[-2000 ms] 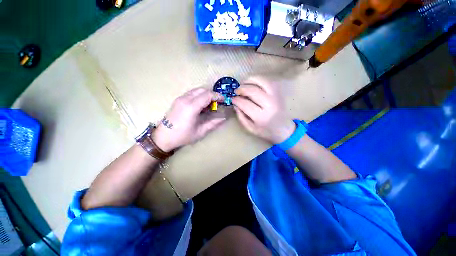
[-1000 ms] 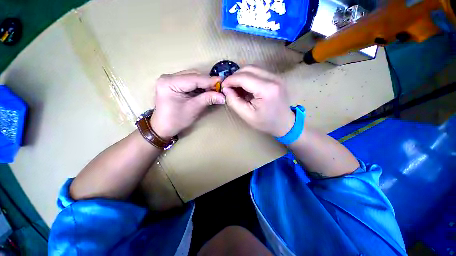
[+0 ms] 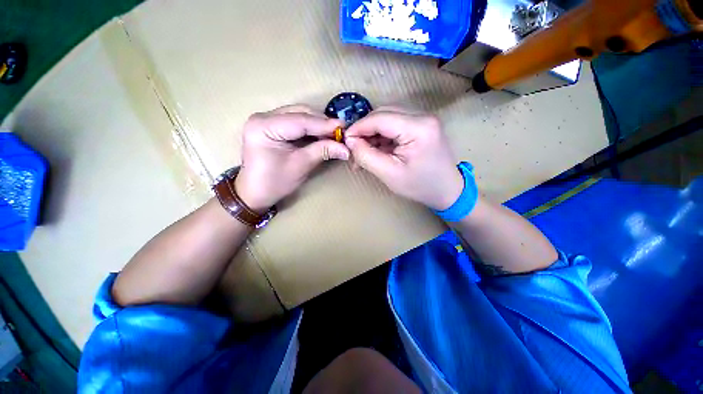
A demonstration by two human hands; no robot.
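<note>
The round dark unit (image 3: 348,107) with white spots shows just beyond my fingertips, above the cardboard; its lower edge is hidden by my fingers. A small orange-yellow part (image 3: 338,134) is between the fingertips of both hands. My left hand (image 3: 289,154) pinches the orange part with thumb and forefinger. My right hand (image 3: 397,154) has its thumb and forefinger closed against the part's right side; what it pinches is too small to tell. Whether the unit rests on the cardboard cannot be told.
Tan cardboard (image 3: 254,58) covers the bench. A blue bin with white pieces (image 3: 455,27) stands at the top, beside a metal box (image 3: 470,63). An orange electric screwdriver (image 3: 539,55) hangs over the box. Another blue bin (image 3: 19,192) is at the left edge, a dark round unit (image 3: 11,63) at upper left.
The hands have come together around the orange part, which was lower left of the unit two seconds ago. The view has shifted. Since one second ago, the hands have barely moved.
</note>
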